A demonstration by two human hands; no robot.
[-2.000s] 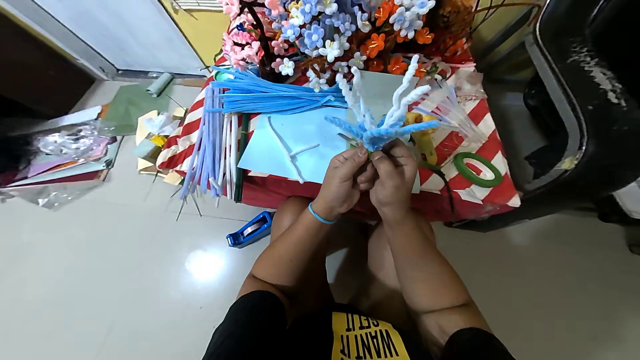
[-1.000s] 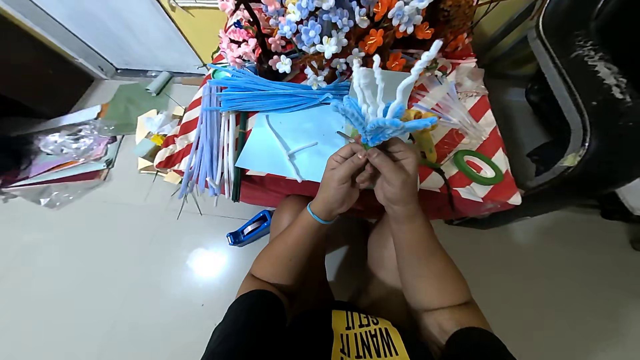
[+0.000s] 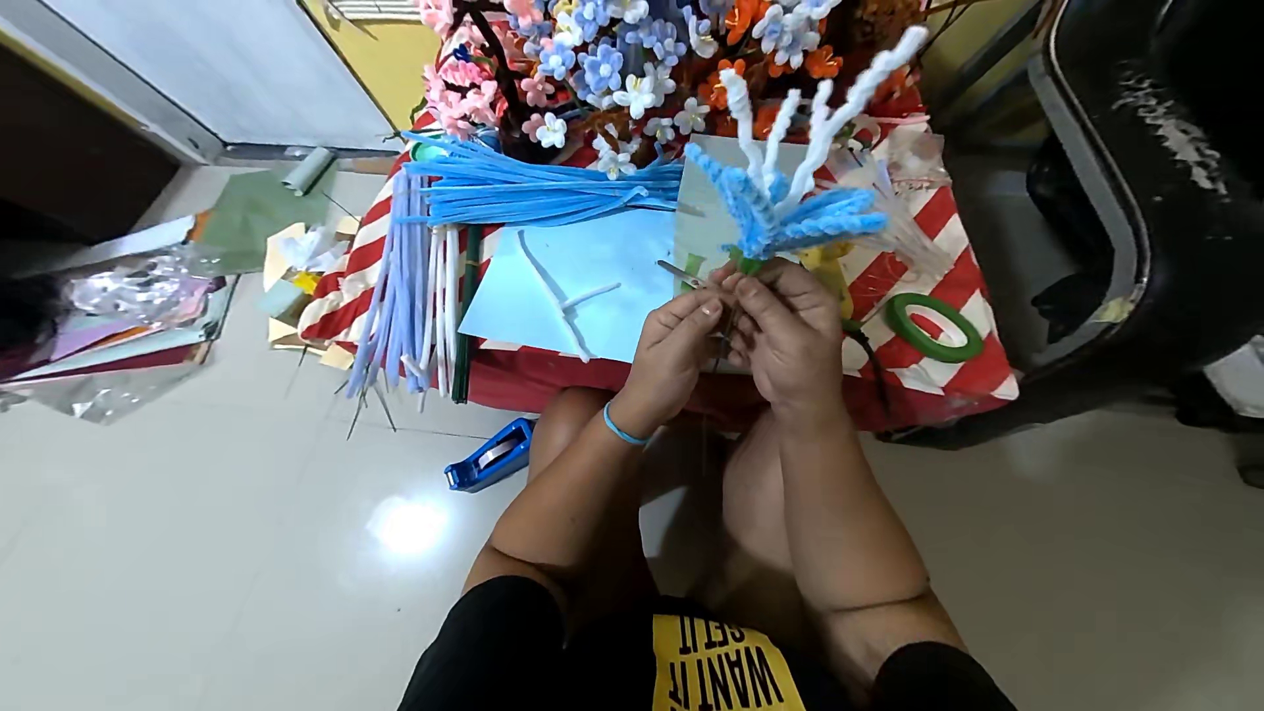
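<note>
My left hand (image 3: pixel 681 341) and my right hand (image 3: pixel 795 331) meet above the table's front edge, both closed on the base of a blue and white pipe-cleaner flower (image 3: pixel 765 212). Its twisted white strands rise above spread blue petals, and green shows at its base. A thin pointed metal piece (image 3: pixel 681 275) sticks out at my left fingertips; what it belongs to is hidden. Behind my left hand lies a light blue sheet (image 3: pixel 612 247) with white pipe-cleaner pieces (image 3: pixel 553 296) on it. A roll of green floral tape (image 3: pixel 933 327) rests right of my right hand.
Blue pipe cleaners (image 3: pixel 553 193) lie at the back, lilac ones (image 3: pixel 395 286) at the left edge. Pipe-cleaner flowers (image 3: pixel 602 69) stand behind them. A blue tape dispenser (image 3: pixel 491 456) is on the floor near my leg. A black chair (image 3: pixel 1116 247) stands at the right.
The flower has turned and tilted in my fingers, so its white strands and blue petals point differently. Both hands have stayed at nearly the same place, holding its base.
</note>
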